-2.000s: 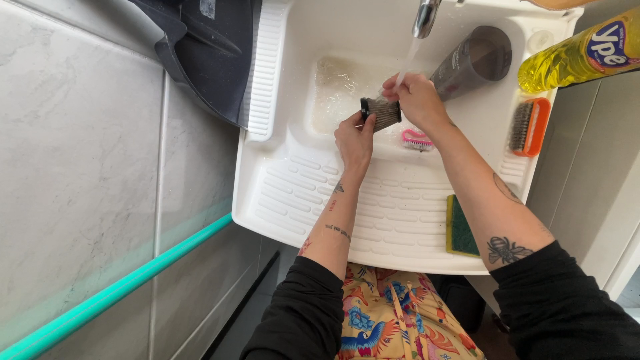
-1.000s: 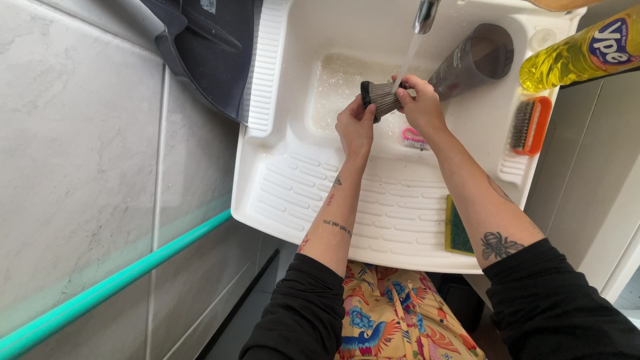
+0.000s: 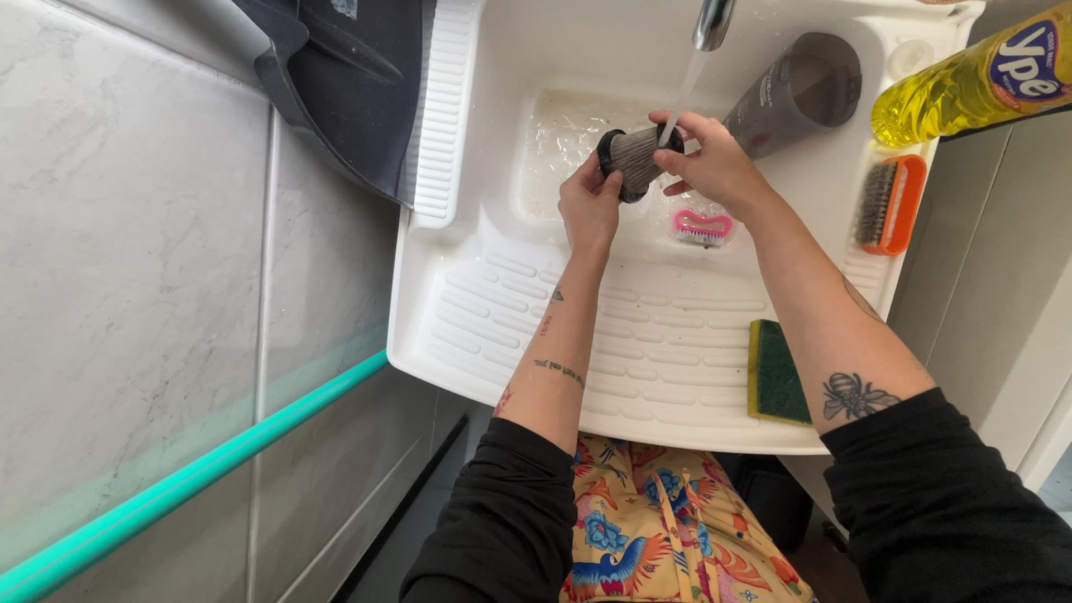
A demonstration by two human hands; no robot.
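A pleated grey filter with black end rims is held under the stream from the chrome faucet. My left hand grips its wider left end between thumb and fingers. My right hand has its fingers around the narrower right end, where the water lands. Below them a small pink-handled brush lies bristles toward me in the basin of the white sink. Behind my right hand a dark translucent plastic container leans in the basin.
A green and yellow sponge lies on the sink's ribbed front. On the right edge are an orange brush and a bottle of yellow Ypê dish soap. A dark dustpan overhangs the left edge; a turquoise pole slants at left.
The filter has turned in my hands; its right end has come up under the stream. My left hand stays on the wider end, and my right fingers have shifted around the other end.
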